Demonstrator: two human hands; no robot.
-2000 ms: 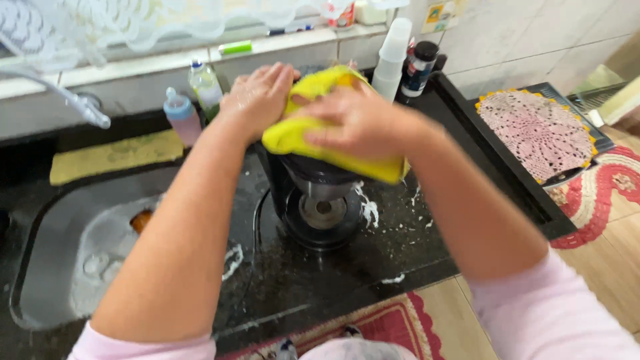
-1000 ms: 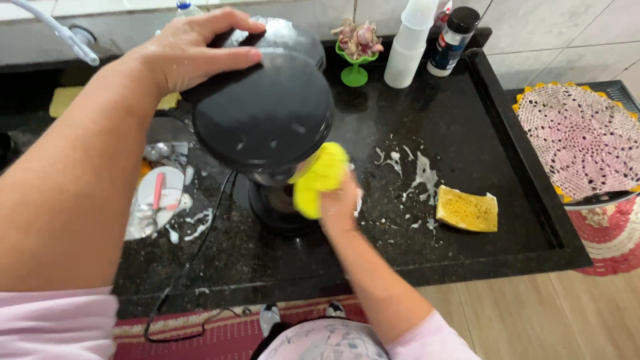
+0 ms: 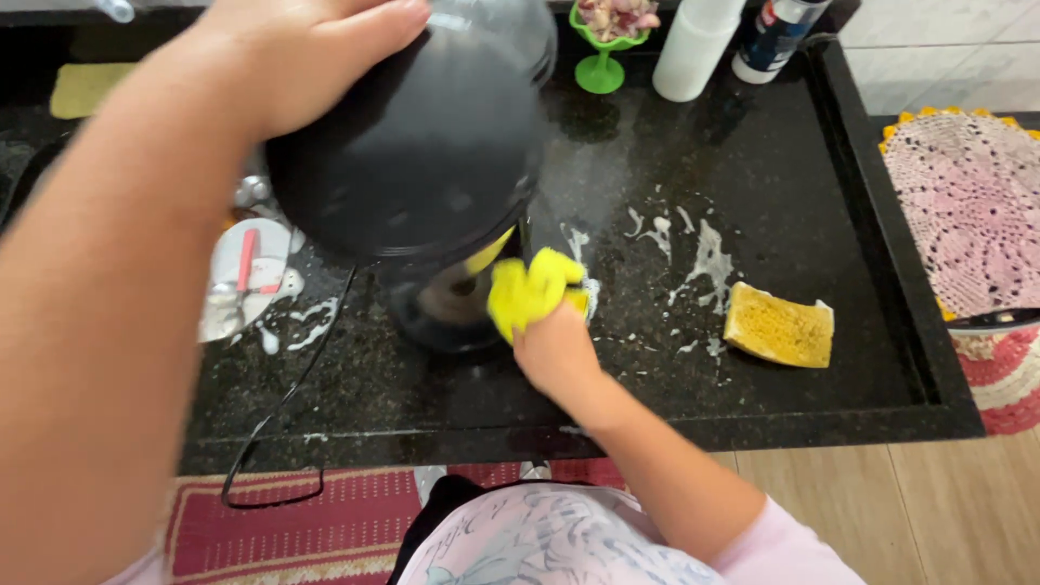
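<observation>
A black coffee maker (image 3: 406,154) stands on the dark granite counter, its round top nearest to me and a clear tank behind. My left hand (image 3: 309,57) rests on the upper left of this top, fingers partly out of frame. Low at the machine's right side, my right hand (image 3: 556,341) grips a bright yellow cloth (image 3: 528,292), which is blurred. The cloth lies near the machine's base and partly covers the fingers. From the machine a black power cord (image 3: 301,390) runs down over the counter's front edge.
White foam (image 3: 707,260) streaks the granite beside a yellow sponge (image 3: 780,325). Behind stand a green footed cup (image 3: 601,69), white plastic cups (image 3: 695,49) and a dark bottle (image 3: 776,41). Left are a white plate (image 3: 264,236) and a yellow cloth (image 3: 89,89). A raised granite rim (image 3: 902,227) borders the right.
Two seconds ago both hands were on the yellow cloth over the machine's top. Now the left hand lies on the top alone, and the right hand has the cloth down by the base.
</observation>
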